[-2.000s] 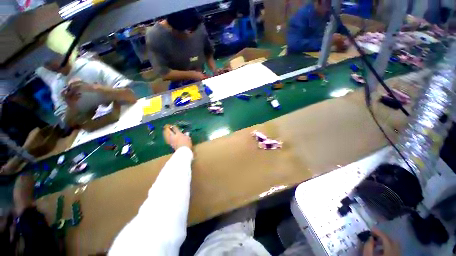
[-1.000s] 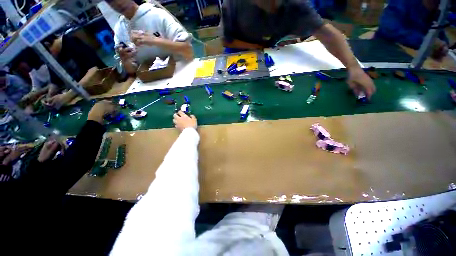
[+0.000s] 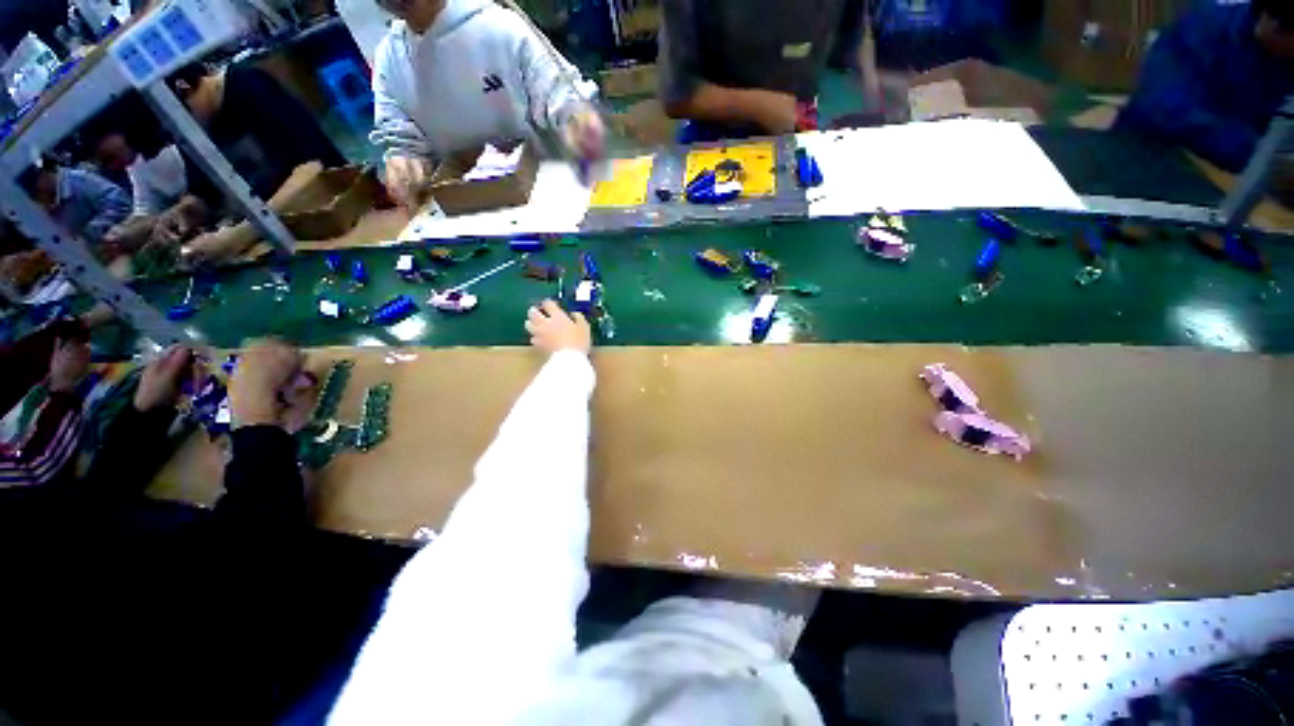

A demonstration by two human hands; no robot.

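Observation:
My left hand (image 3: 559, 329), in a white sleeve, reaches forward to the near edge of the green belt (image 3: 667, 312). Its fingertips are at or beside a blue-and-white battery subassembly (image 3: 585, 294); whether they grip it cannot be told. My right hand is out of the picture. Two pink-and-white product units (image 3: 979, 433) with dark patches lie touching on the brown paper strip (image 3: 752, 468), right of my arm. Another pink-white unit (image 3: 886, 238) lies on the belt, and one more (image 3: 453, 301) lies left of my hand.
Green circuit boards (image 3: 372, 419) lie on the paper at left, beside a coworker's hands (image 3: 267, 380). Other people sit across the belt, near a yellow-marked tray (image 3: 731, 170) and a brown box (image 3: 487, 185). The perforated white machine plate (image 3: 1079, 652) is at lower right.
The view has swung left from the machine plate; my right hand has left the picture. My left hand stays at the belt. The coworker's arm reaching over the belt has withdrawn.

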